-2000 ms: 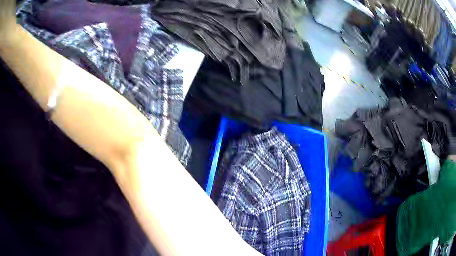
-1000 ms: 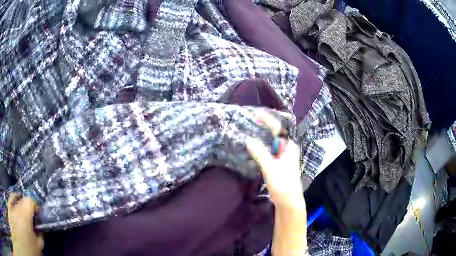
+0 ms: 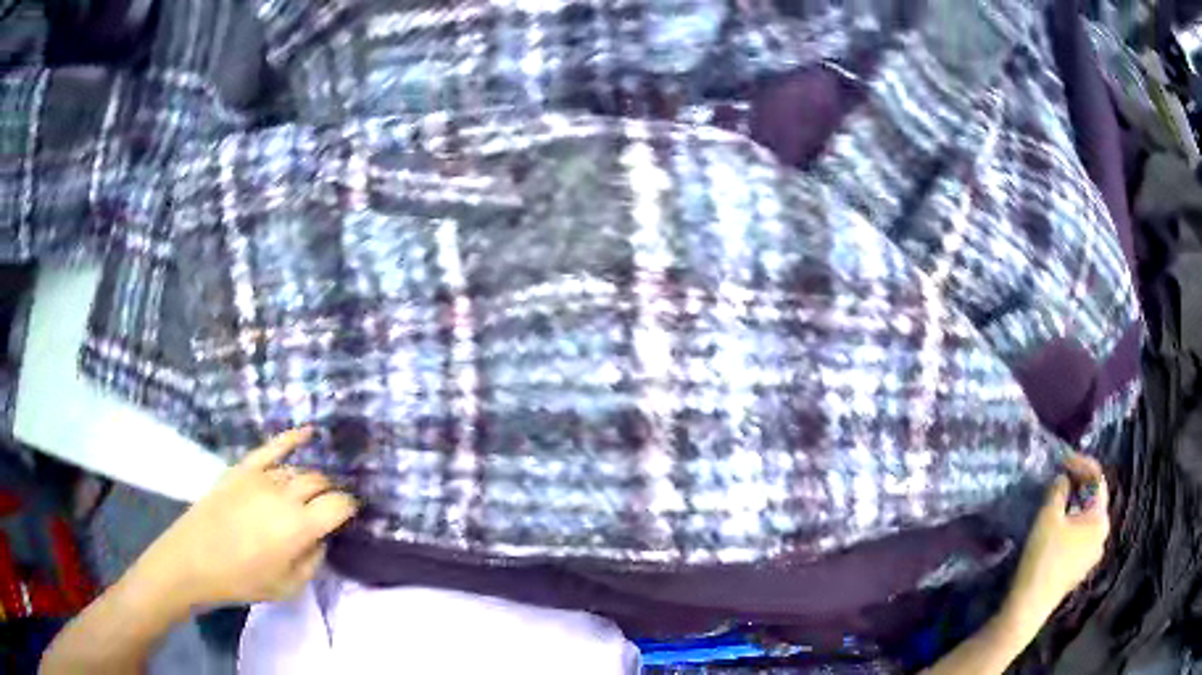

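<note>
A plaid jacket [image 3: 567,343], blue-grey and white, lies spread plaid side up across most of the view. Its dark purple inside [image 3: 791,580] shows along the near edge. My left hand [image 3: 270,521] is at the near left edge of the jacket, fingers curled on the cloth. My right hand [image 3: 1074,521] pinches the near right corner of the jacket. A small dark thing shows at its fingertips, too small to name. A pocket opening with a flat strip [image 3: 448,187] shows on the plaid.
More plaid jackets lie beneath and beyond. A white table edge [image 3: 99,409] shows at left, with red bars [image 3: 40,560] below it. Dark garments [image 3: 1167,396] are heaped at right. A white cloth [image 3: 448,640] and a strip of bright blue [image 3: 738,651] show at the bottom.
The view has swung left. The plaid panel, earlier raised and folded between my hands, now lies flatter and wider. My right hand has moved to the far right corner.
</note>
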